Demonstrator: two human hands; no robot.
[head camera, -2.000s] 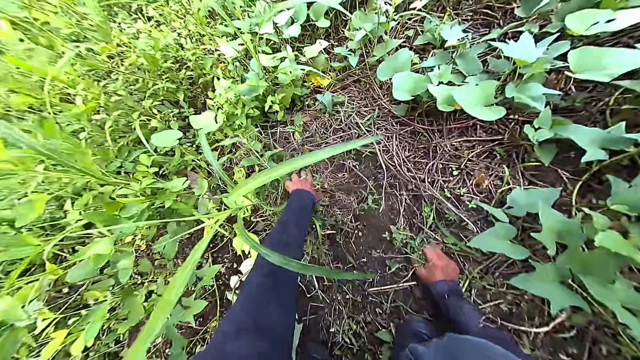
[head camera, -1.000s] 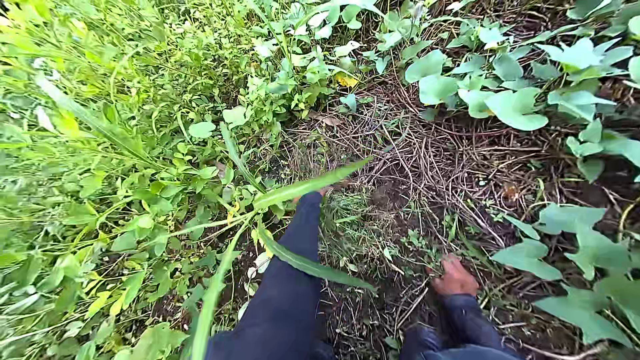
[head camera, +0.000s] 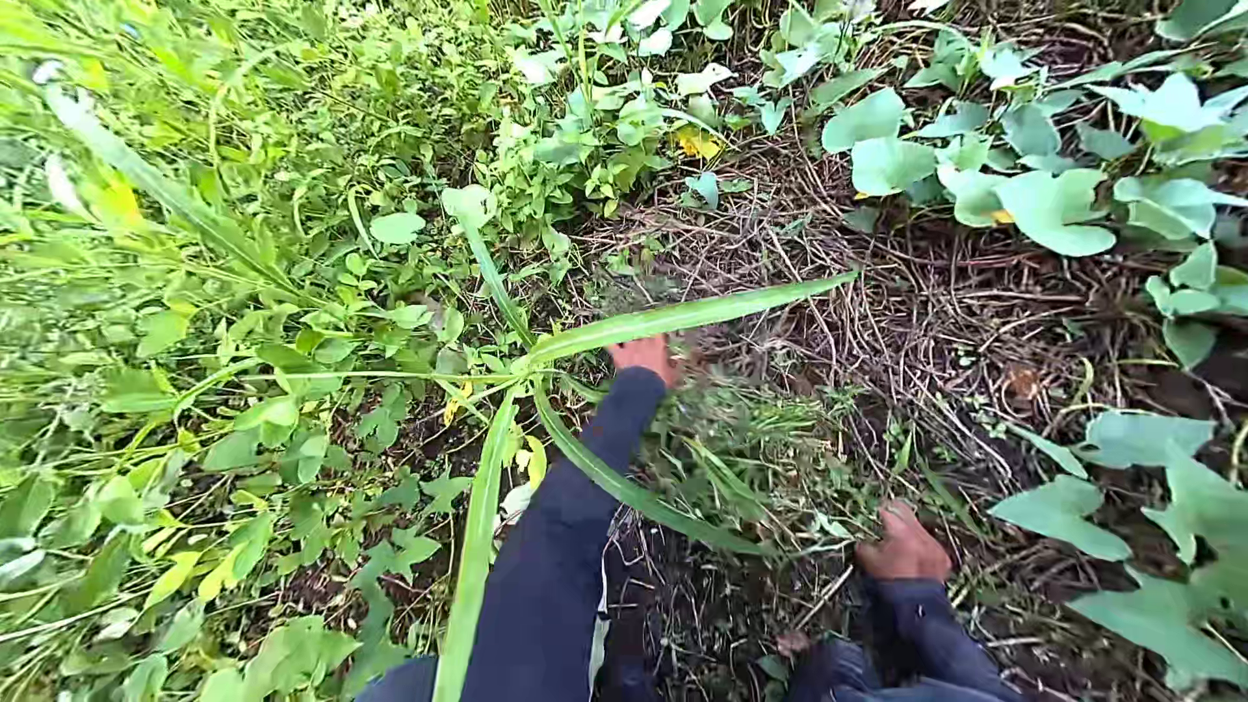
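Observation:
My left hand (head camera: 643, 357) reaches down to the ground at the edge of the low green weeds, partly behind a long grass blade (head camera: 682, 318); its fingers are hidden. Loose pulled greenery (head camera: 751, 429), somewhat blurred, lies just right of it on the soil. My right hand (head camera: 905, 546) rests low at the right, near the ground beside that greenery. Its fingertips are not clear, and whether it holds anything does not show. Both arms wear dark sleeves.
Dense weeds (head camera: 292, 244) cover the left side. A tall grass plant (head camera: 522, 375) spreads its blades over my left forearm. Broad-leaved vines (head camera: 1058, 210) grow at the right. Dry stems (head camera: 936, 322) cover the soil between them.
More loose greenery lies on the soil between my hands than two seconds ago. The right hand remains near the ground at the right.

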